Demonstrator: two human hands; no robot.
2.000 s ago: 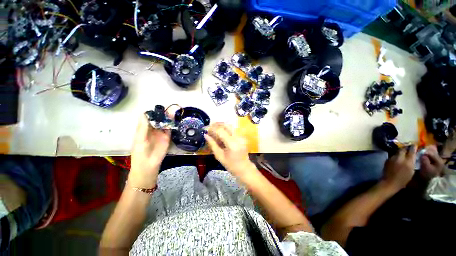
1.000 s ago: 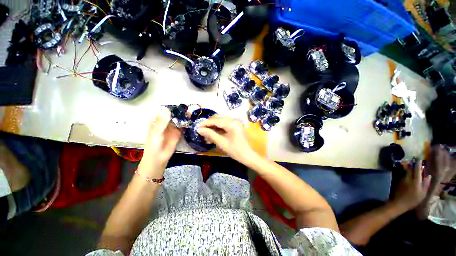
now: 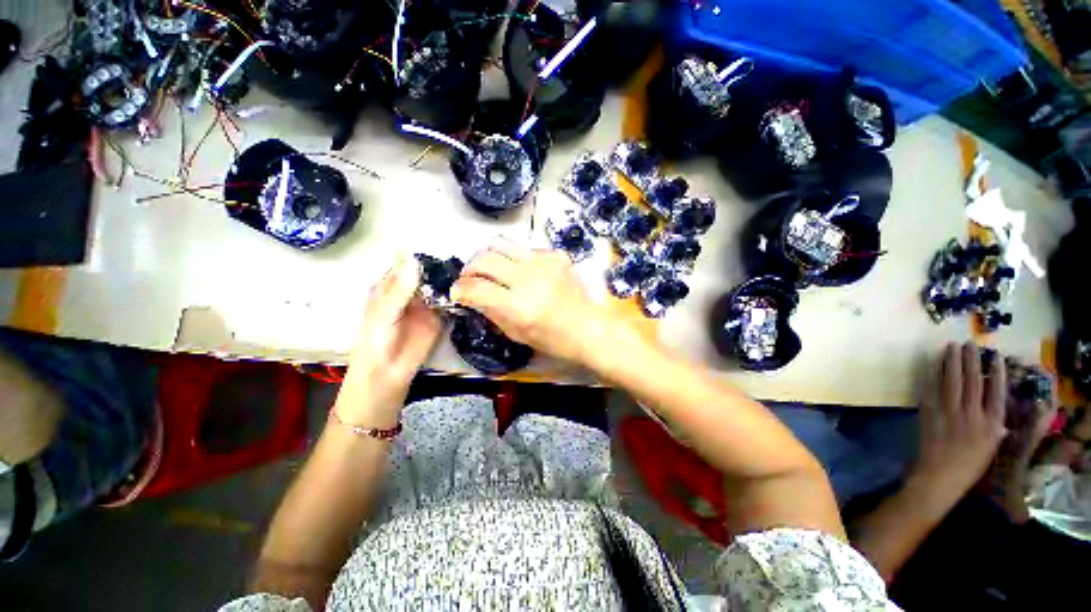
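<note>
My left hand holds a small camera module with a black lens barrel between thumb and fingers, above the bench's near edge. My right hand reaches over from the right, its fingertips at the module; what they pinch is hidden. A black round camera housing sits just below both hands, partly covered by my right hand. Loose camera modules lie clustered right of my hands.
Housings with pale discs stand beyond my hands. Housings with fitted boards stand at right, before a blue bin. Wired housings and leads heap at upper left. A black pad lies at left. A neighbour's hands work at far right.
My right hand has moved from the housing's right side, across it, to the module in my left hand. It now covers part of the housing. The view has shifted slightly.
</note>
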